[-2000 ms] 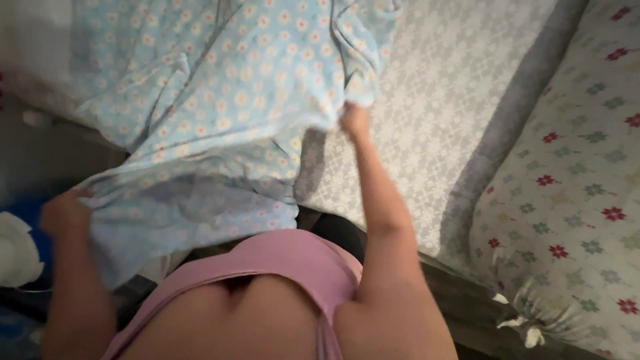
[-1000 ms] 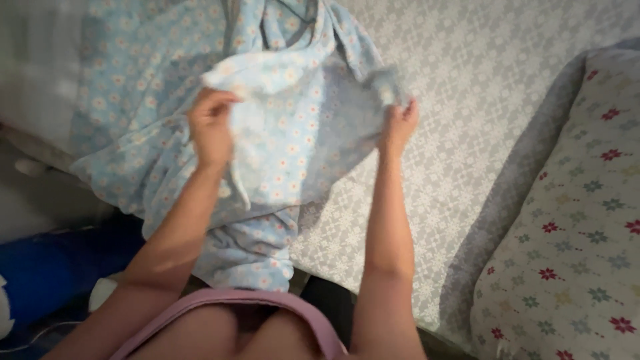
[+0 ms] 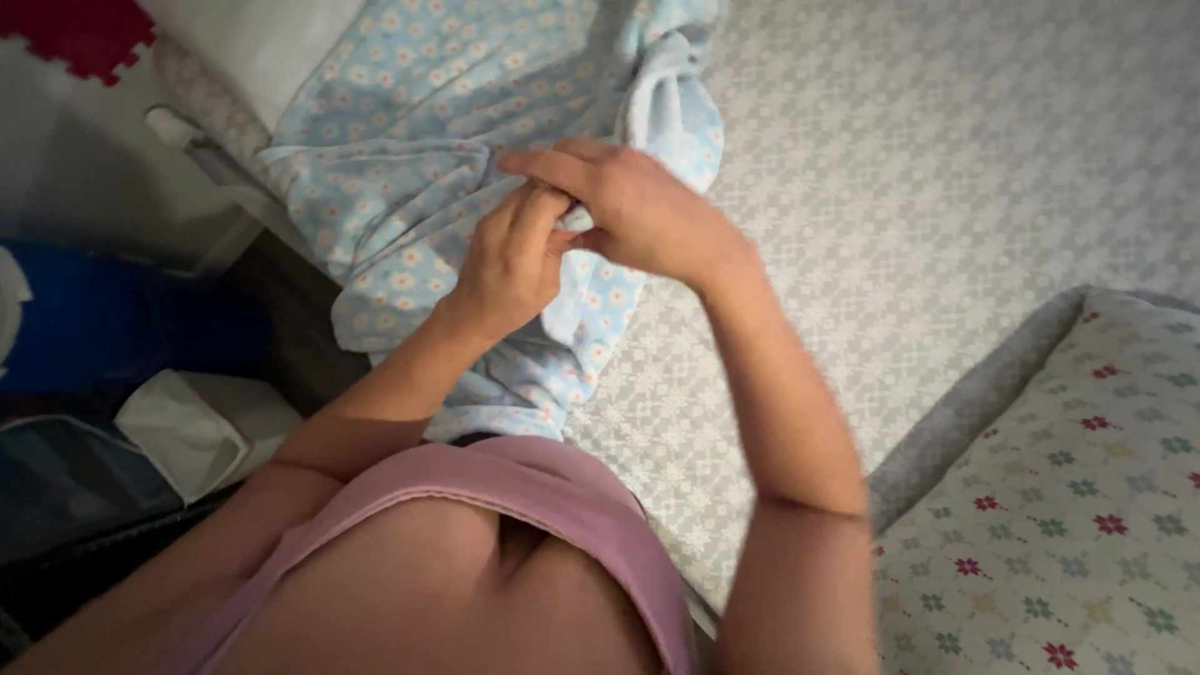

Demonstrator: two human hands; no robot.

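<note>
A light blue fleece blanket [image 3: 403,197] with a daisy print lies rumpled on a bed covered by a grey and white patterned sheet [image 3: 844,187]. My left hand [image 3: 516,253] pinches a small bunched piece of the blanket over its middle. Right beside it, my right hand [image 3: 628,202] is bent over the same bit of cloth, its fingers touching or nearly touching the left ones. Part of the bunched cloth shows between the two hands; the rest is hidden by the fingers. A folded loop of the blanket stands up just beyond my right hand.
A pillow [image 3: 1050,525] with red and green flower shapes lies at the lower right. Left of the bed are a blue container [image 3: 122,319], a white box-like object [image 3: 197,431] and a cable. A red foam mat piece [image 3: 84,33] is at the upper left, near a white cloth [image 3: 253,47].
My hands, wide apart on the blanket's edge at first, have come together over its middle. The raised, stretched part of the blanket is now gathered and lower.
</note>
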